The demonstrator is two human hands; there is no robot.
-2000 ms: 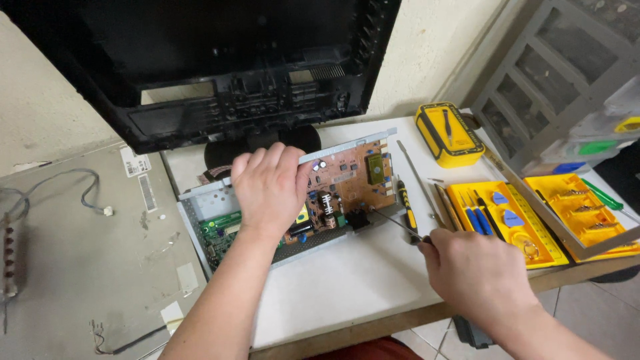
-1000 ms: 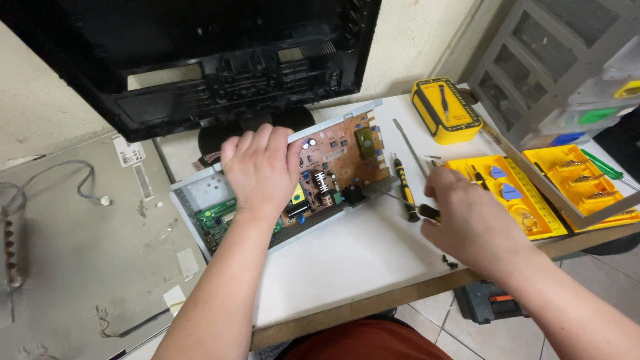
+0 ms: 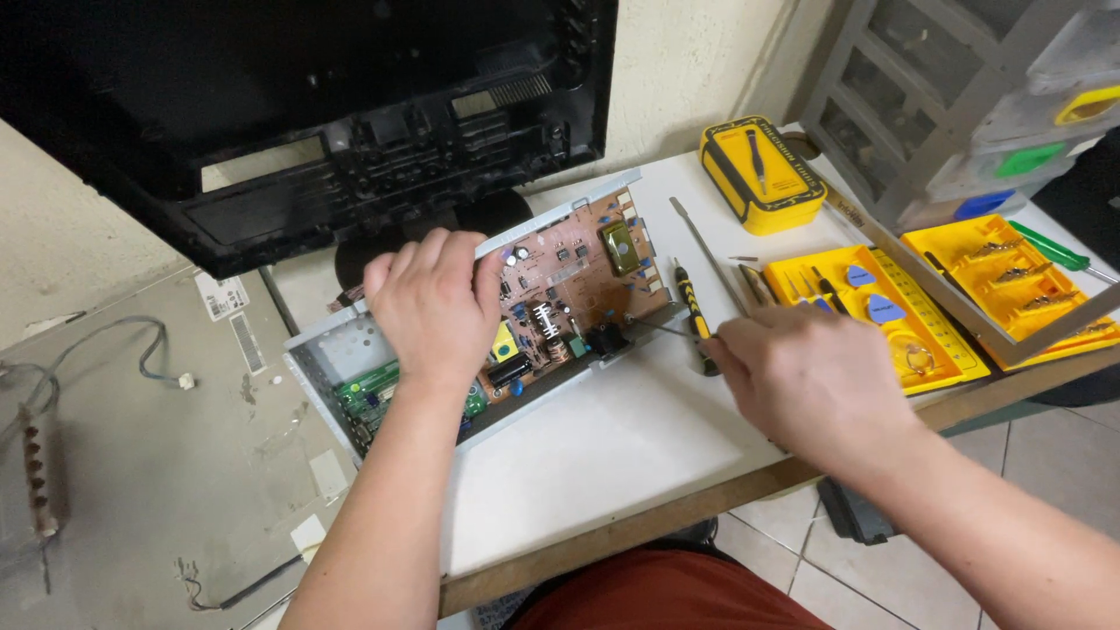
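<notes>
My left hand (image 3: 433,306) grips the upper edge of a metal chassis (image 3: 315,354) holding a brown power supply circuit board (image 3: 582,276) and a green circuit board (image 3: 372,385). In my right hand (image 3: 801,376) is a screwdriver, its thin shaft (image 3: 669,328) pointing left to the board's lower right corner, beside a black socket (image 3: 605,339). Whether the tip touches a screw I cannot tell. My fingers hide most of the handle. Just behind the shaft, a yellow and black screwdriver (image 3: 691,302) lies on the white table, near a long metal pry tool (image 3: 713,249).
A black monitor housing (image 3: 350,114) stands behind the chassis. At left lies a grey metal panel (image 3: 219,455) with loose cables (image 3: 162,350). To the right are a yellow tool box (image 3: 761,175), a yellow tool tray (image 3: 875,306), a bit case (image 3: 1006,271), a green-handled screwdriver (image 3: 1050,245) and plastic drawers (image 3: 919,87).
My right hand has shifted slightly between frames, with the screwdriver still pointing at the board's lower right corner. My left hand keeps its grip on the chassis.
</notes>
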